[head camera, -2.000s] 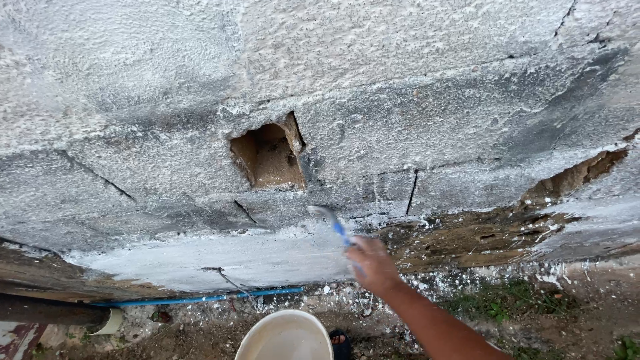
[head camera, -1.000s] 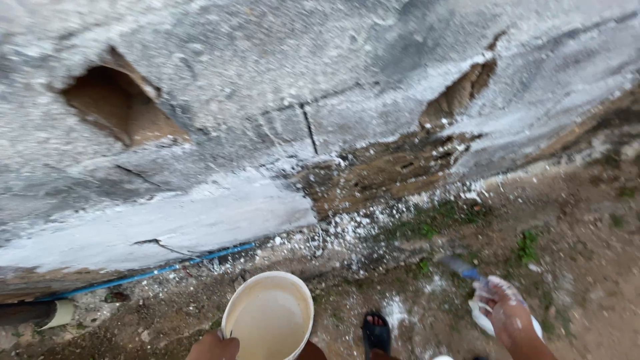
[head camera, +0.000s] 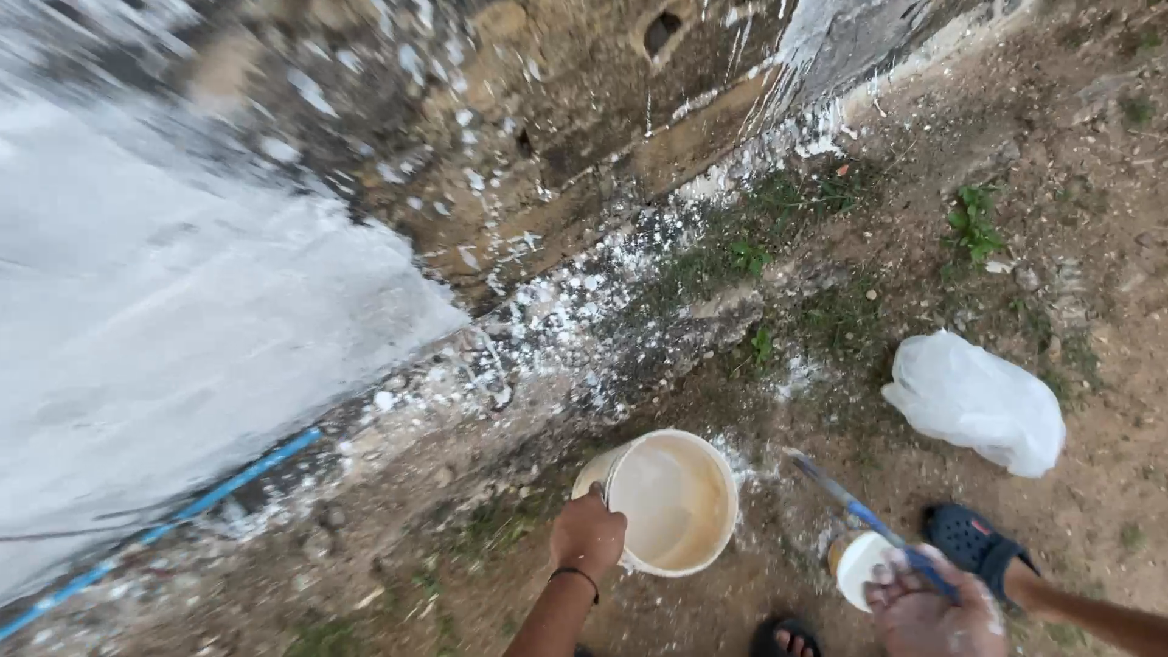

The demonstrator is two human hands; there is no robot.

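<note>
A pale plastic bucket (head camera: 673, 502) with milky liquid inside is gripped at its left rim by my left hand (head camera: 589, 534), which has a dark band at the wrist. My right hand (head camera: 935, 607), spotted with white, holds a blue-handled paintbrush (head camera: 862, 513) whose tip points up and left. Beneath the brush and beside that hand is a small container with a white top (head camera: 864, 570), partly hidden by the fingers. The wall (head camera: 182, 301) at the left has a smooth white coat; its bare brown part (head camera: 566, 109) is splashed with white.
A white plastic bag (head camera: 976, 401) lies on the dirt at the right. Near it is a foot in a dark clog (head camera: 976, 545), and another dark shoe (head camera: 785, 637) shows at the bottom edge. A blue pipe (head camera: 219, 493) runs along the wall's base. Small weeds (head camera: 975, 224) grow in the soil.
The view has swung down and right. The brush, against the wall two seconds ago, is now away from it over the ground. The left hand, out of view at first, has come to the bucket's rim.
</note>
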